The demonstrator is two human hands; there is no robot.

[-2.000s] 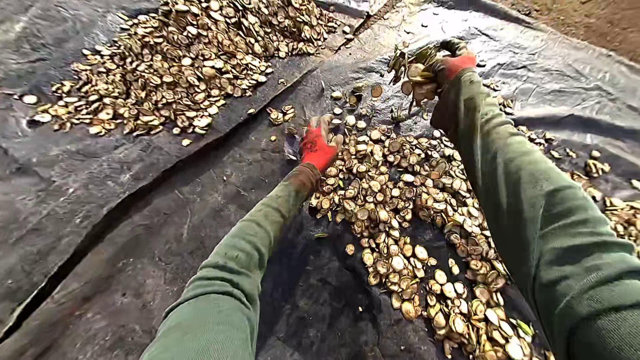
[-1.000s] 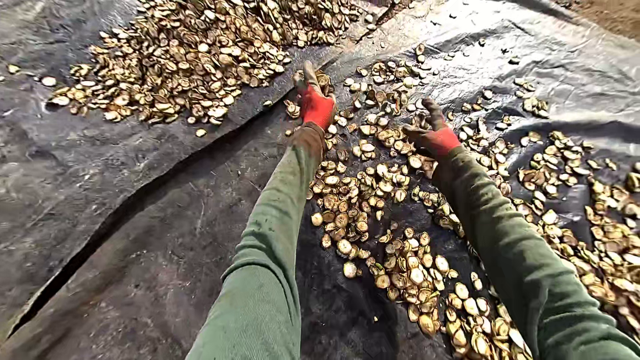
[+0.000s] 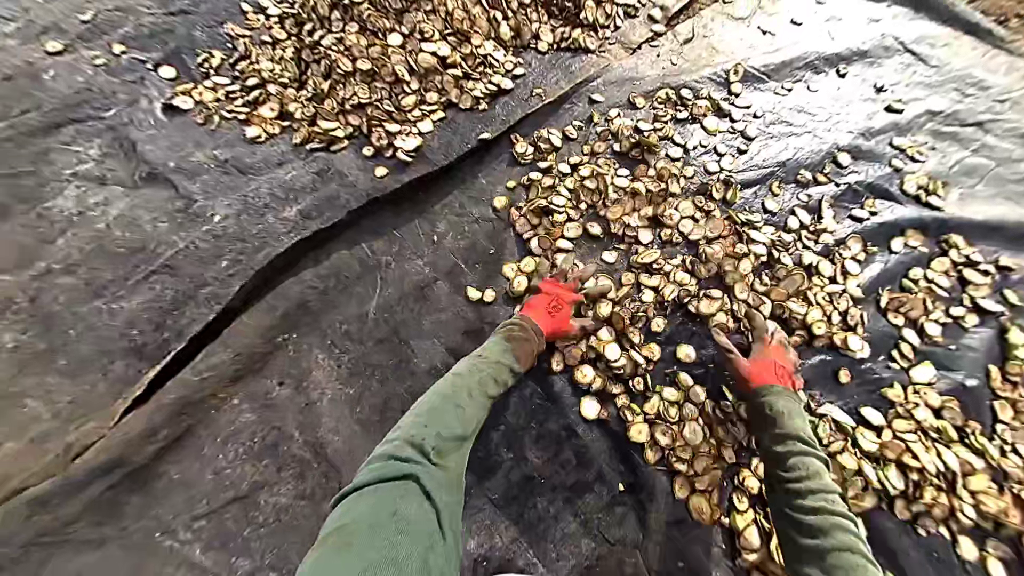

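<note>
Both hands wear red gloves with dark, soiled fingers. My left hand (image 3: 560, 306) has its fingers spread on the left edge of a loose layer of dried, sliced pieces (image 3: 668, 208), which look like plant or fruit slices. To the right, my right hand (image 3: 760, 352) reaches down with thumb and fingers apart, beside the same slices and over a dark gap among them. No slice is plainly held in either hand. The slices lie scattered on a black plastic tarp (image 3: 400, 320).
A thicker heap of slices (image 3: 360, 72) lies at the upper left, beyond a long raised fold (image 3: 320, 240) in the tarp. More slices (image 3: 944, 464) spread at the lower right. Bare ground (image 3: 996, 16) shows at the top right corner.
My right hand held up a clump of slices two seconds ago; it was without them a second later. Both hands have since come nearer my body. Slices now lie more widely spread.
</note>
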